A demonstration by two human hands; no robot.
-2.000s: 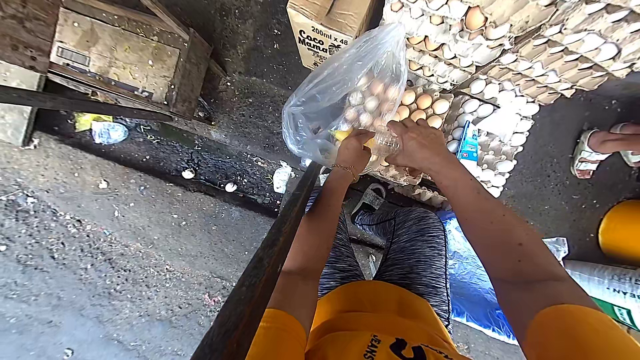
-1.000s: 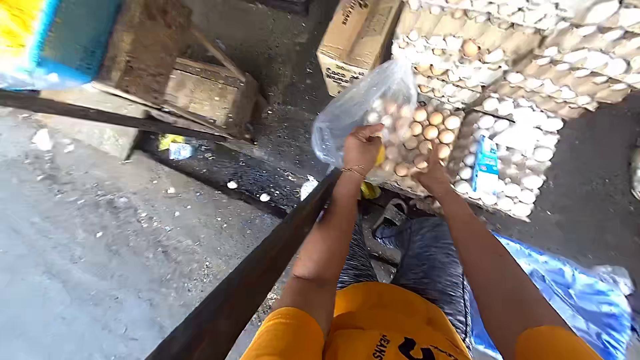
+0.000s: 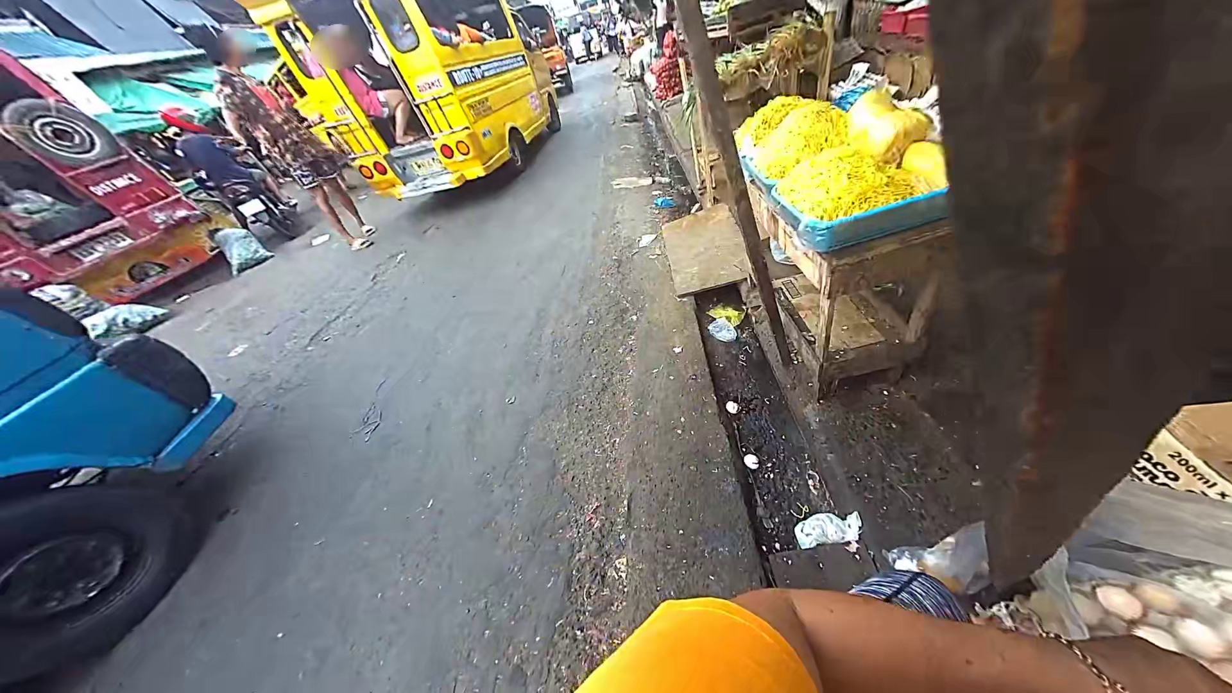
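Note:
My left forearm crosses the lower right corner, with a bracelet at the wrist. Only part of my left hand shows at the right edge, beside eggs; its fingers are out of frame, so its grip cannot be told. Clear plastic lies around and above the eggs. My right hand is outside the view.
A dark post stands close on the right. Beyond are a cardboard box, a wooden stand with yellow noodles in blue trays and an open gutter. A blue vehicle, a yellow jeepney and people occupy the street.
The view has swung far left and up to the street. Both hands were at the bag and eggs earlier; my right hand has left the frame, and my left is mostly cut off.

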